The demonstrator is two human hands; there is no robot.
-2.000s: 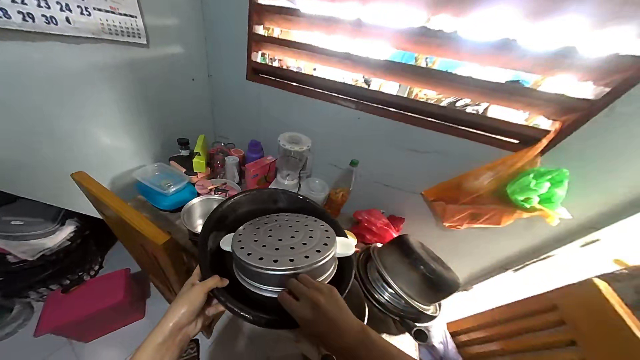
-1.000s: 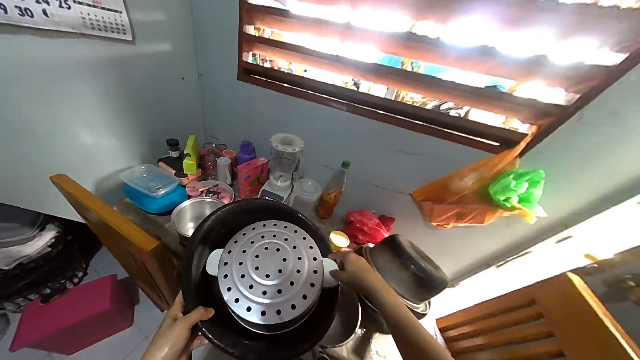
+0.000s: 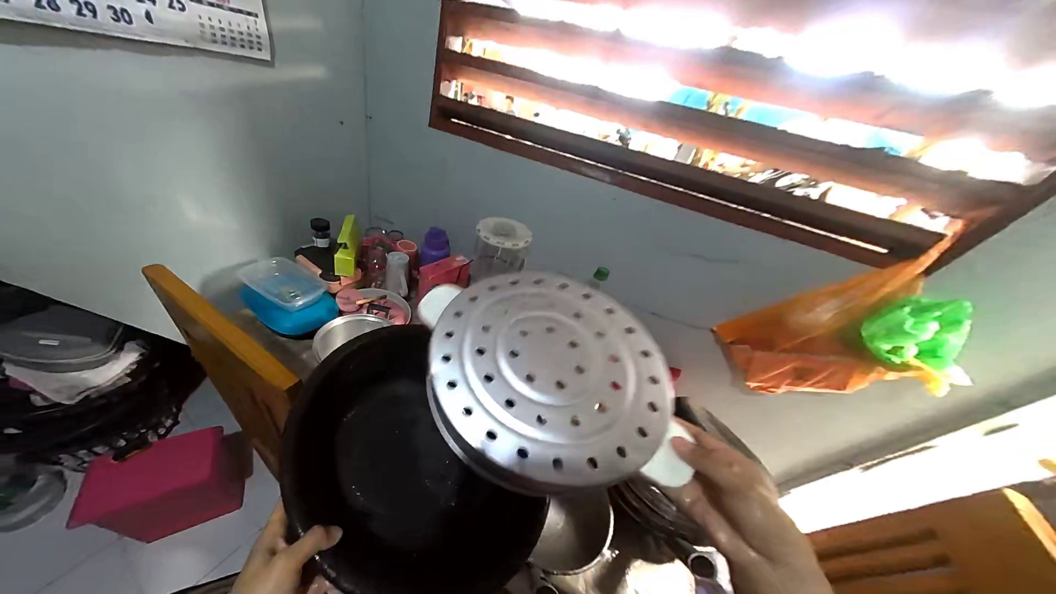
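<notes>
My left hand (image 3: 289, 551) grips the lower left rim of a large black basin (image 3: 396, 470), its thumb over the edge. The basin is tilted, and its inside shows wet spots. With my right hand (image 3: 734, 503) I hold a round aluminium steamer pot insert (image 3: 553, 379) by one white handle (image 3: 670, 458). Its perforated face is turned toward me, and it hangs over the basin's upper right part. A second white handle (image 3: 437, 304) sticks out at its far left.
Metal pots (image 3: 573, 532) stand below right. Behind the basin are a metal bowl (image 3: 346, 332), a blue container (image 3: 289, 309), a purple bottle (image 3: 435, 246) and a blender jar (image 3: 502, 243). Wooden chairs (image 3: 223, 363) flank both sides. A pink box (image 3: 161, 487) sits on the floor; an orange bag (image 3: 808, 338) hangs on the wall.
The perforated steamer insert was inside the black basin; my right hand has lifted it up and to the right by its handle. My left hand remains on the basin's rim.
</notes>
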